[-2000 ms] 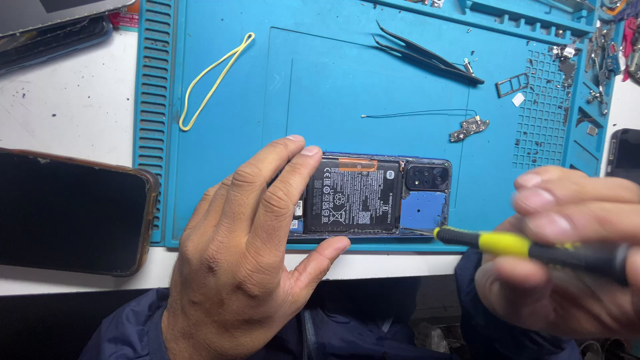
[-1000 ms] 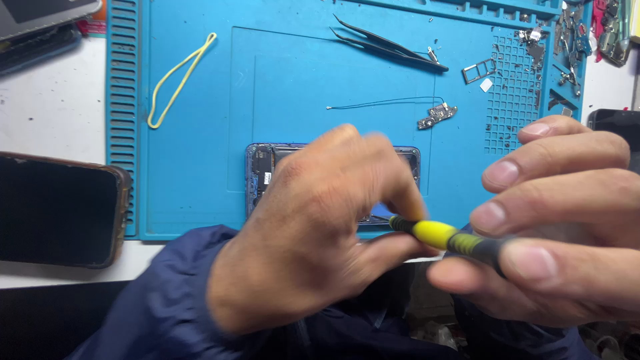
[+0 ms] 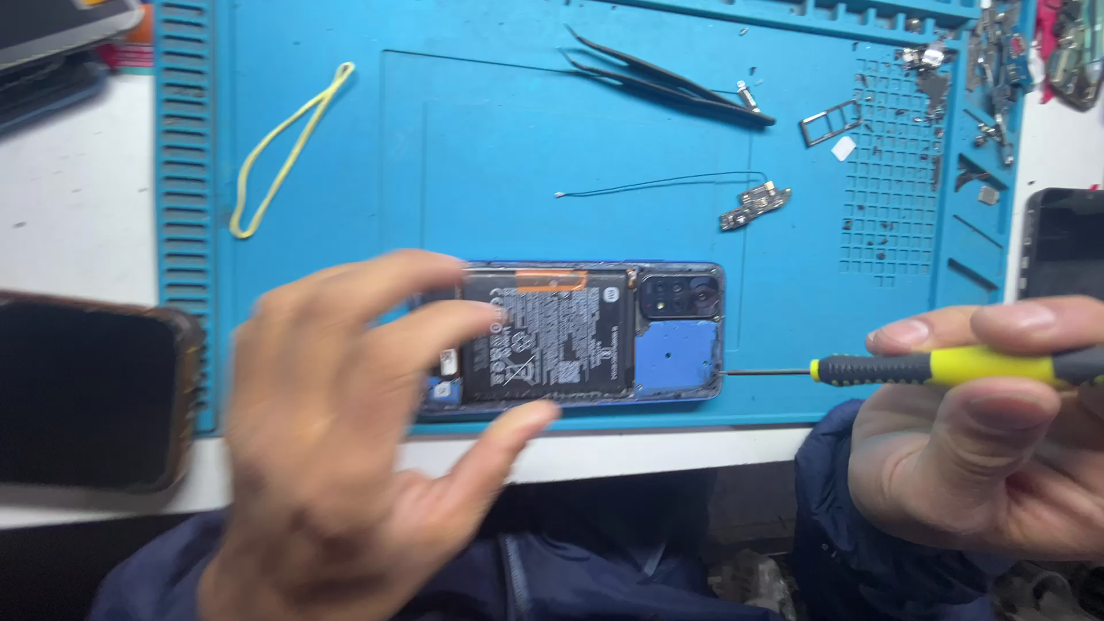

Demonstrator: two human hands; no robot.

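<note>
An opened smartphone (image 3: pixel 677 358) lies back side up near the front edge of a blue silicone repair mat (image 3: pixel 517 224). Its black battery (image 3: pixel 552 336) and camera module (image 3: pixel 681 296) show. My left hand (image 3: pixel 345 431), blurred, hovers over the phone's left end with its fingers apart and nothing visible between them. Between the fingers and thumb of my right hand (image 3: pixel 983 431) is a yellow and black screwdriver (image 3: pixel 931 366), held level. Its thin shaft points left, and the tip appears at the phone's right edge; contact cannot be told.
Black tweezers (image 3: pixel 673 82), a small circuit board with a thin cable (image 3: pixel 755 205), a SIM tray (image 3: pixel 831 123) and a yellow rubber band (image 3: pixel 289 151) lie on the mat. A dark smartphone (image 3: pixel 86 392) rests at the left, another (image 3: pixel 1065 241) at the right. Small parts crowd the mat's right side.
My left hand has moved left from the screwdriver's front end, and its fingers have spread. The screwdriver's shaft now shows. One second ago the left hand covered much of the phone.
</note>
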